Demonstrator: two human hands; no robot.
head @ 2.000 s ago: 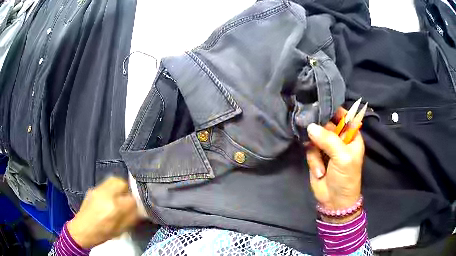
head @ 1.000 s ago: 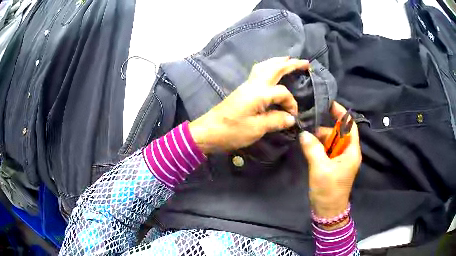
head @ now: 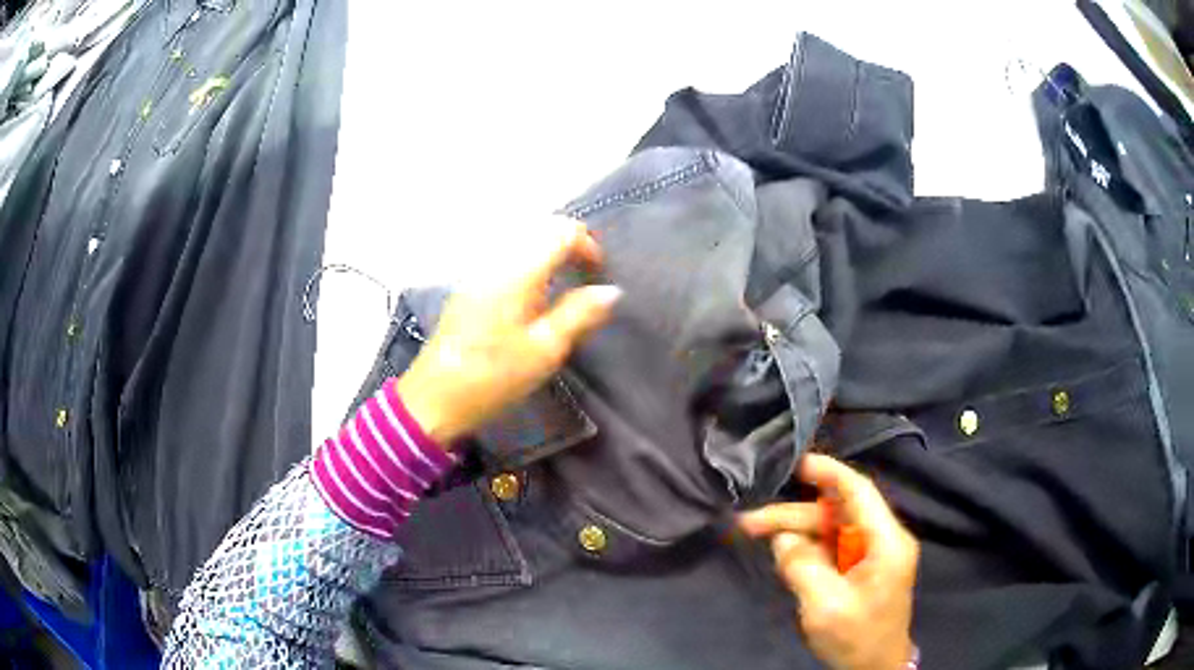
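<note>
A dark grey button shirt [head: 655, 282] lies in front of me, a sleeve folded across its body and the cuff [head: 801, 380] bunched open near the middle. My left hand [head: 504, 334] is over the collar area, fingers apart, with nothing visible in it. My right hand [head: 851, 563] is at the lower edge of the bunched cuff and holds the orange-handled snips [head: 851, 545]; their blades cannot be made out. Gold buttons show on the placket, one at the collar [head: 506, 486] and one below it [head: 592, 537].
Other dark shirts lie at the left [head: 197, 301] and far right [head: 1126, 196]. A wire hanger hook [head: 343, 272] stands out at the collar on the white table [head: 458, 105]. A blue bin [head: 72, 628] is at lower left.
My left hand first came to the cuff, then moved back left over the collar. The shirt now sits lower in the view. My right hand is lower and keeps the snips.
</note>
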